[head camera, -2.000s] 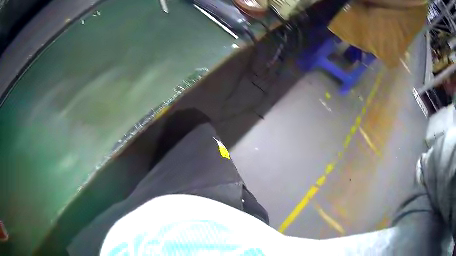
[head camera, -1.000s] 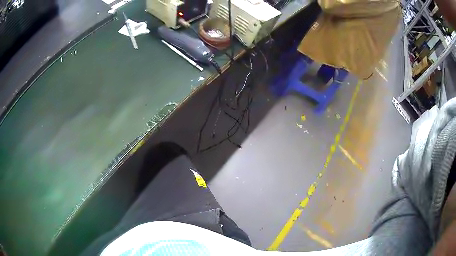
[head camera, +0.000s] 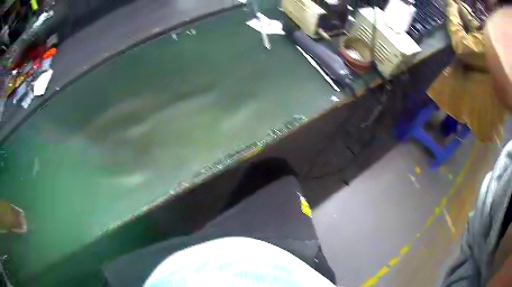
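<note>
A dark, thick-barrelled tool, probably the electric screwdriver (head camera: 323, 54), lies on the green bench mat (head camera: 168, 101) at the upper right. A thin white stick (head camera: 318, 68) lies along its near side. A narrow silver tool lies across a white paper scrap (head camera: 273, 25) to the left. A blurred skin-coloured shape, probably part of my right hand or forearm (head camera: 499, 53), is cut off by the right edge above a grey sleeve; its fingers cannot be made out. No left hand can be made out. A blurred amber-brown thing (head camera: 11, 217) is cut off at the left edge.
Beige boxes (head camera: 387, 42) and a reddish-brown bowl (head camera: 349, 56) stand at the bench's far right. Red, orange and white pieces (head camera: 31, 70) lie beyond the black belt (head camera: 112, 42). A blue stool (head camera: 429, 134), brown cloth and cables are beyond the bench edge.
The view has swung left, so the bench things sit further right and the coloured pieces and amber-brown thing show at left. The skin-coloured shape fills more of the upper right edge.
</note>
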